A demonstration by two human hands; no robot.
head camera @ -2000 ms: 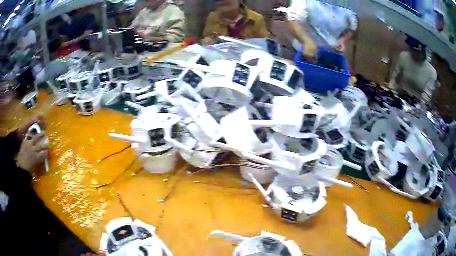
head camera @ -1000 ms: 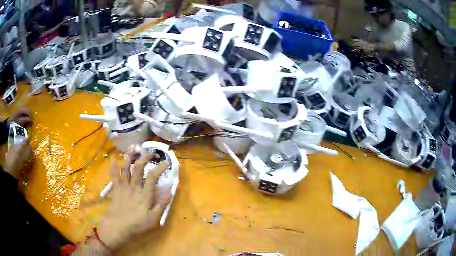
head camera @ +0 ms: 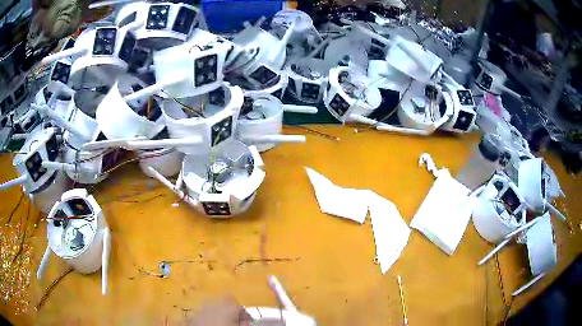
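A white camera housing with a pale antenna rod sticking up is cut off by the bottom edge. My left hand is a blurred patch against the housing's left side; its fingers and grip cannot be made out. My right hand is not in view. Another white housing stands at the left with its open cup facing up, wires and a round part inside and two antennas pointing down. An open housing with a black dotted panel sits at the front of the pile.
More housings are piled across the back, before a blue bin. White angular pieces lie right of centre. A dark-capped bottle and more housings stand at the right. Wire scraps lie in front. A dark shape fills the lower right corner.
The view has swung right. My left hand has left the housing that now stands at the left and is at another one at the bottom edge. The other worker's hands have left the view.
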